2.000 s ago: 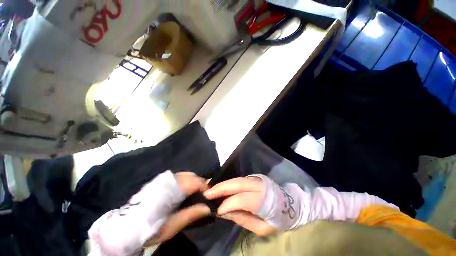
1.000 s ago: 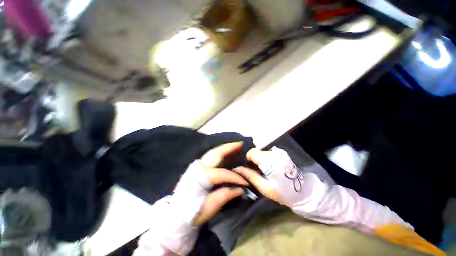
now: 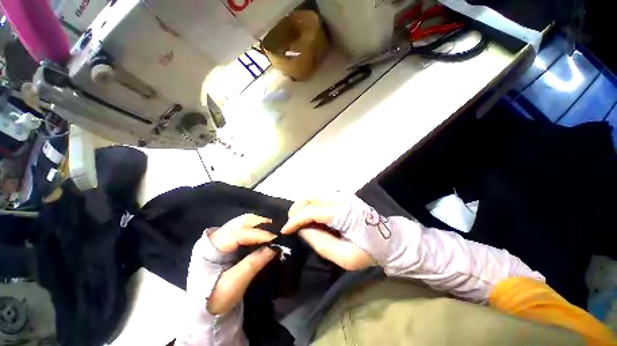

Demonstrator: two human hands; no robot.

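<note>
A black garment piece (image 3: 203, 203) lies across the white table and hangs over its front edge. My left hand (image 3: 237, 260) pinches the cloth between thumb and fingers near the table's front edge. My right hand (image 3: 325, 230) grips the same cloth just to the right, fingertips close to the left hand's. A small white piece (image 3: 283, 252) shows at the cloth beside the left fingertips; I cannot tell what it is. Both hands wear pale pink sleeves that leave the fingers bare. The sewing machine head (image 3: 169, 61) stands beyond the cloth, its light on.
Black thread snips (image 3: 343, 86) and red-and-black scissors (image 3: 433, 44) lie on the table (image 3: 399, 115). A yellow-brown cup-like container (image 3: 295, 44) stands under the machine arm. A pink thread cone (image 3: 39, 28) is at upper left. Black cloth (image 3: 528, 182) lies by a blue crate (image 3: 575, 84) at right.
The view has shifted and is sharper than one second ago. The hands stay close together on the cloth. The left fingers have drawn back from over the right hand, and the white piece shows more clearly.
</note>
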